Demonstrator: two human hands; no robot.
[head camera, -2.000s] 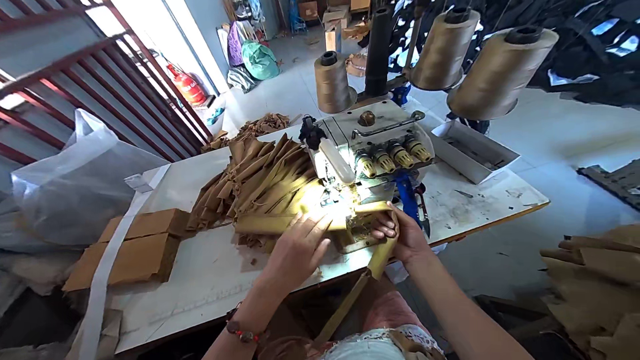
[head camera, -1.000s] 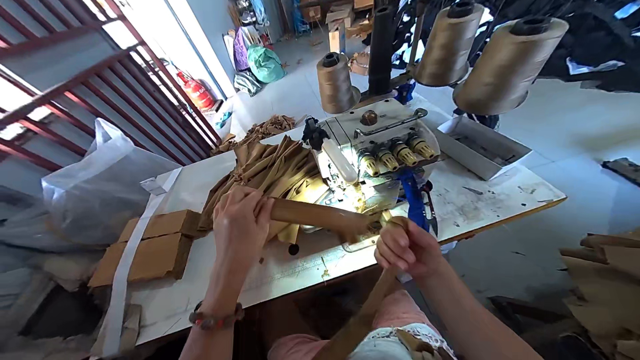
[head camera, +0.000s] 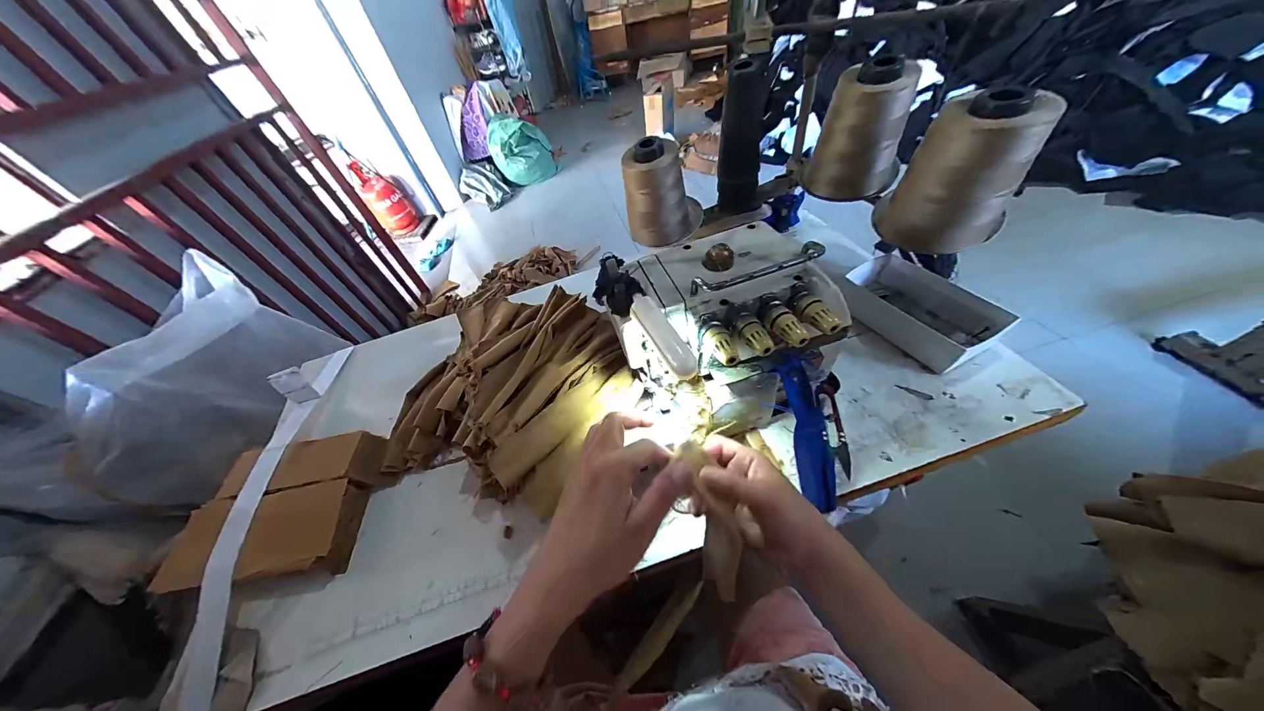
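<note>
In front of an overlock sewing machine (head camera: 731, 286), both my hands meet at the table's front edge. My left hand (head camera: 617, 489) pinches the end of a tan fabric strip (head camera: 723, 553) between thumb and fingers. Against it, my right hand (head camera: 750, 489) grips the same strip, which hangs down toward my lap. The machine's lamp lights the needle area just beyond my fingers, where glare hides detail. A fanned pile of tan fabric pieces (head camera: 523, 380) lies left of the machine. Large tan thread cones (head camera: 854, 128) stand above and behind it.
Folded brown fabric stacks (head camera: 296, 528) and a white band (head camera: 242, 523) lie on the table's left. An open white box (head camera: 928, 316) is at the right, with thread snips (head camera: 837, 434) near a blue part (head camera: 810, 434). A plastic bag (head camera: 197, 365) stands beside the table.
My left hand has moved right from beside the fabric pile to meet my right hand. The strip stretched between my hands a second ago is now gathered at my fingertips and hangs down.
</note>
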